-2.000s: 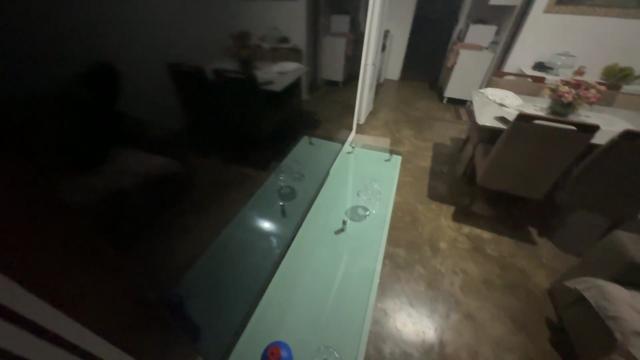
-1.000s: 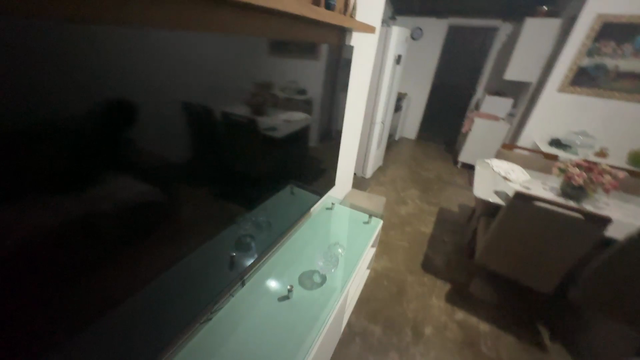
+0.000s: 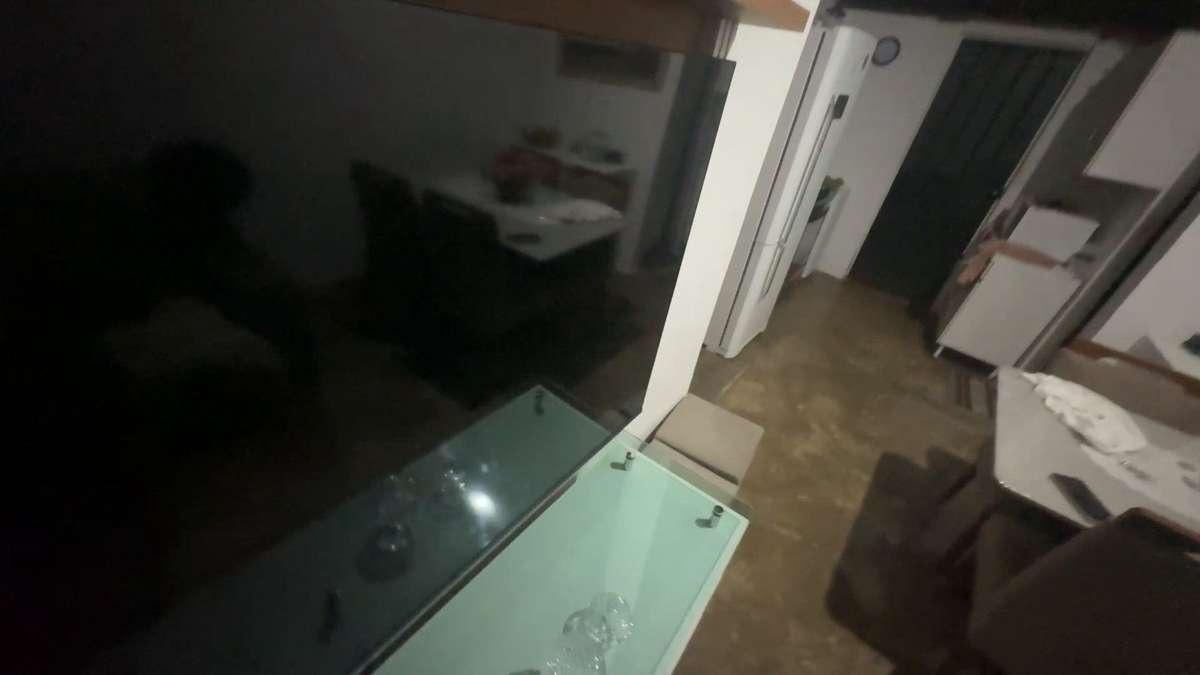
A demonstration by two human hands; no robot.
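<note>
Neither my left hand nor my right hand shows in the head view. A long glass-topped console (image 3: 600, 525) with a pale green surface runs along the lower middle. Clear glass ornaments (image 3: 591, 633) stand near its lower end, cut off in part by the frame's bottom edge. Two small metal standoffs sit under the glass at the far end, one of them (image 3: 717, 517) by the corner. Above the console a large dark glossy television screen (image 3: 375, 309) fills the left side and mirrors the room.
A beige upholstered stool (image 3: 710, 436) stands past the console's end, with a white refrigerator (image 3: 792, 187) beyond. At right are a white dining table (image 3: 1022, 450) bearing a cloth (image 3: 1092, 412) and a dark phone-like object (image 3: 1080, 497), and upholstered chairs (image 3: 1097, 600). A wooden shelf (image 3: 600, 21) juts overhead.
The view has risen and moved forward along the console. The blue and red ball on the console, seen two seconds ago, is out of frame; the stool beyond its end shows more fully.
</note>
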